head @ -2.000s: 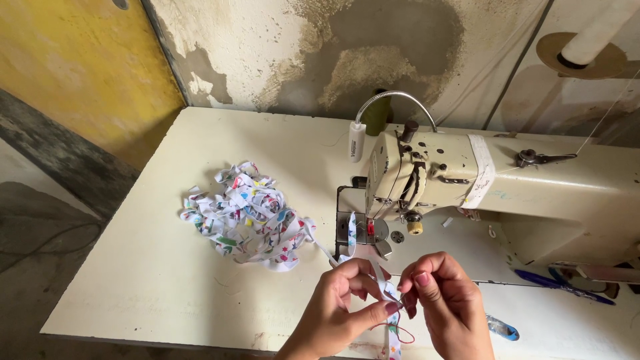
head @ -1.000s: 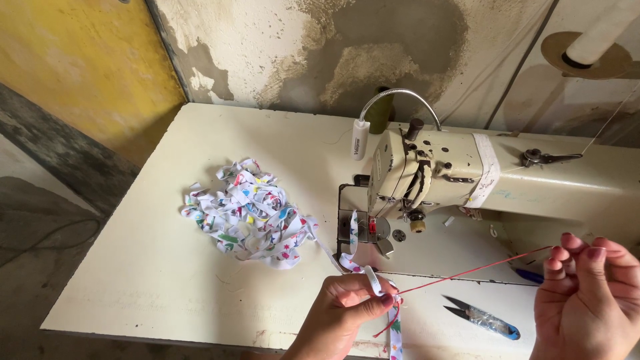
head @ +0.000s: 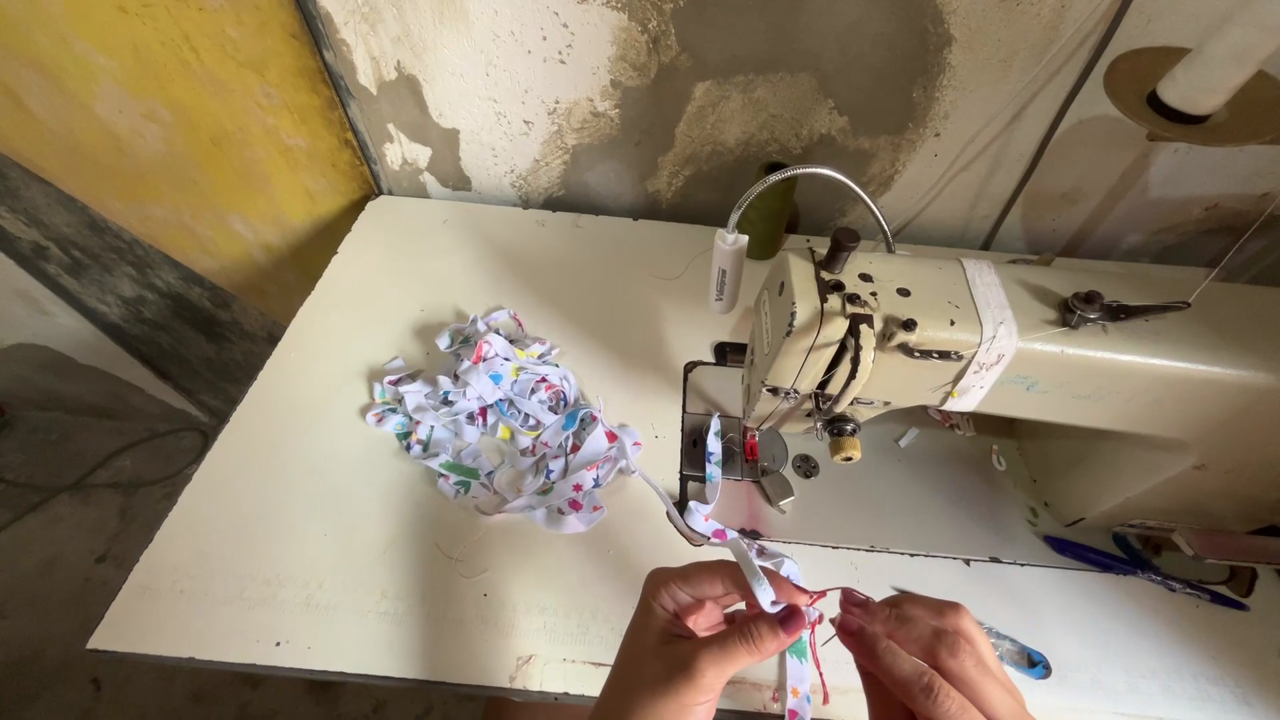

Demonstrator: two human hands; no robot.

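My left hand [head: 715, 635] pinches a white printed fabric strip [head: 757, 575] between thumb and forefinger, near the table's front edge. Red thread [head: 820, 665] hangs at that pinch, with one end running to my right hand [head: 915, 640]. The right fingertips are closed on the thread close to the strip; a thin dark point, perhaps a needle, shows beneath them. From the strip, a band leads left to a tangled pile of printed fabric strips [head: 520, 420]. Another stretch curls up beside the red presser foot [head: 751, 445] of the sewing machine [head: 880, 340]. Thread snips [head: 1018, 652] lie partly behind my right hand.
A gooseneck lamp [head: 728, 270] arches over the machine head. Blue-handled scissors [head: 1140, 570] and other small items lie under the machine arm at right. A thread cone [head: 1210, 70] stands at the upper right. The white table [head: 250, 560] ends at left and front.
My right hand, which was drawn far right with the red thread stretched out a second ago, is back beside my left hand. The thread is slack, and the right hand partly covers the snips.
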